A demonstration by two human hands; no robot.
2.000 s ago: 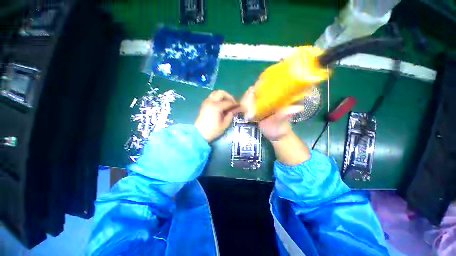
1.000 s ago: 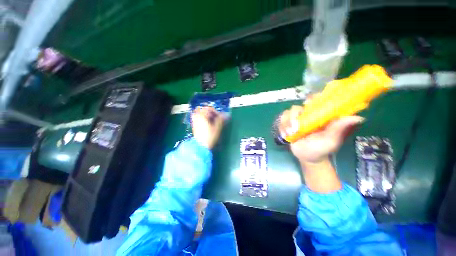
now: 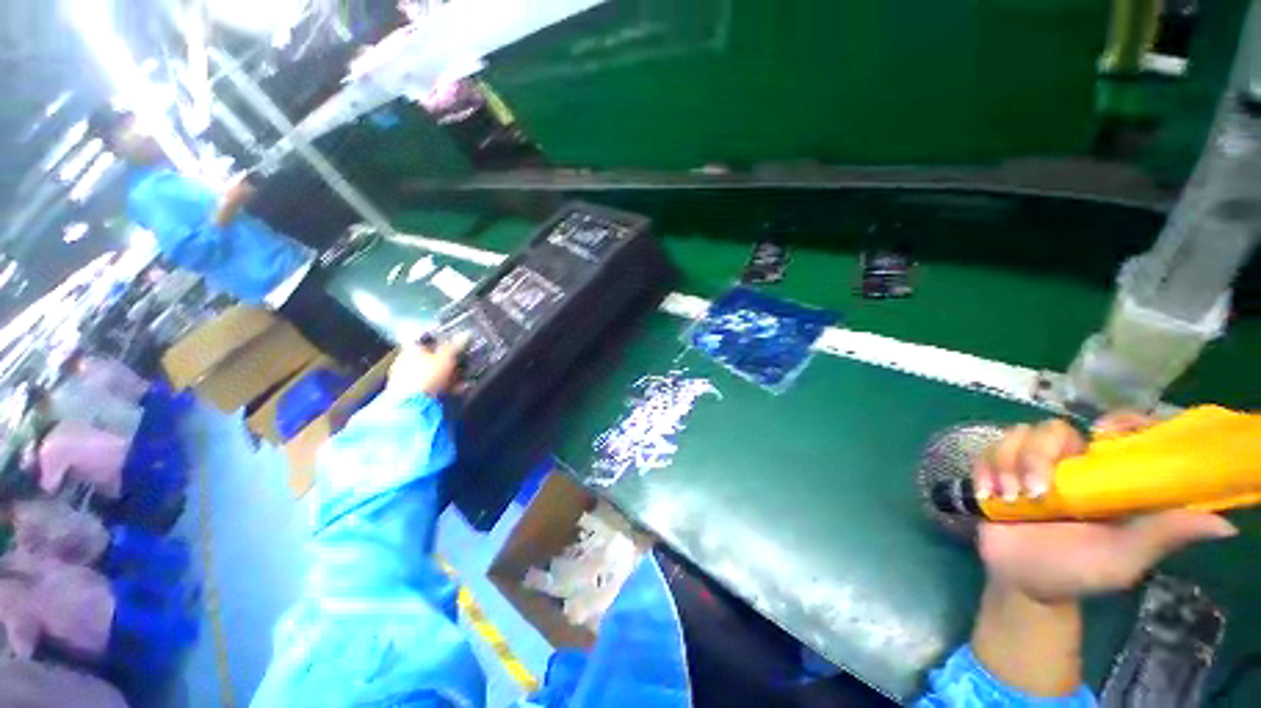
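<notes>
My left hand (image 3: 426, 367) is at the near end of the black tray stack (image 3: 574, 318), its fingers on the edge of an open phone (image 3: 474, 343) at the near pocket; the fingertips are blurred. Two more phones (image 3: 520, 296) lie in the tray's farther pockets. My right hand (image 3: 1044, 519) grips the yellow electric screwdriver (image 3: 1175, 463), whose dark front end points left over the round speckled screw dish (image 3: 954, 463). The screwdriver's rear is cut off by the right edge.
A heap of white-silver slivers (image 3: 653, 426) and a bag of blue parts (image 3: 761, 336) lie on the green bench. A pale post (image 3: 1155, 318) stands at right. A phone (image 3: 1169, 643) lies below my right hand. A scrap box (image 3: 570, 560) is below the bench edge. Another person (image 3: 208, 228) is at far left.
The view has swung left. My left hand has moved from the blue bag to the tray stack. The phone that lay between my hands is gone from the bench, and a phone now shows at the near pocket.
</notes>
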